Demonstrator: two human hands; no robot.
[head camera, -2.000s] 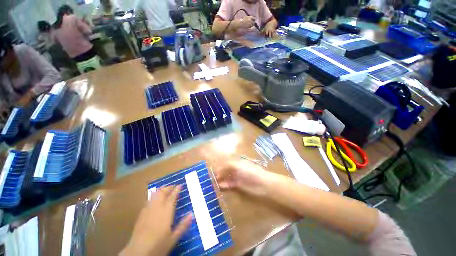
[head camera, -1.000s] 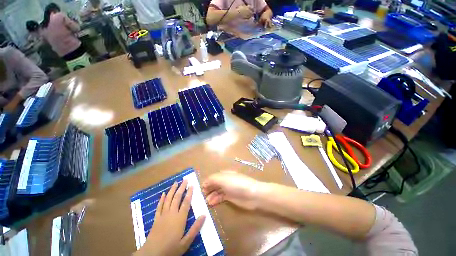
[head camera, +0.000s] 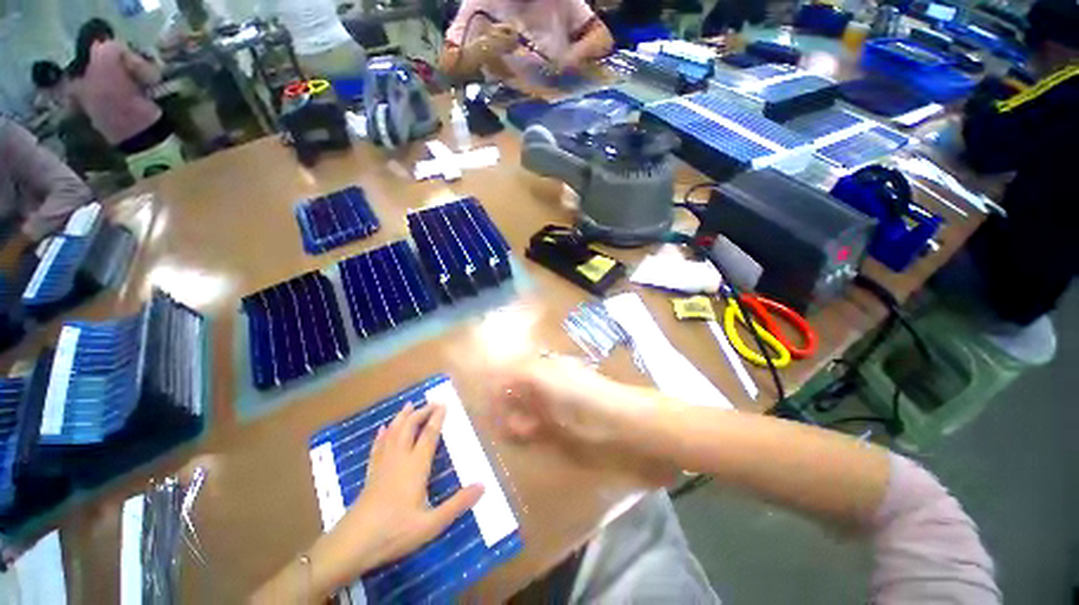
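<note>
A blue solar cell sheet (head camera: 414, 565) with pale lines lies on the brown table in front of me. One white strip (head camera: 473, 473) lies along its right part and another white strip (head camera: 327, 479) along its left edge. My left hand (head camera: 408, 485) lies flat on the sheet between the strips, fingers spread. My right hand (head camera: 550, 408) is just right of the sheet, blurred, with fingers curled; whether it holds anything cannot be made out.
Dark cut cell stacks (head camera: 296, 329) stand beyond the sheet. Tall finished stacks (head camera: 107, 384) and ribbon wires (head camera: 172, 532) are at left. Short ribbons (head camera: 595, 329), red and yellow cutters (head camera: 769, 331), a soldering station (head camera: 787, 242) and a grey ribbed machine (head camera: 621, 195) are at right. People sit across.
My left hand has shifted on the sheet, and the right strip now lies straight beside it. My right hand has lifted slightly away from the sheet's edge to the right.
</note>
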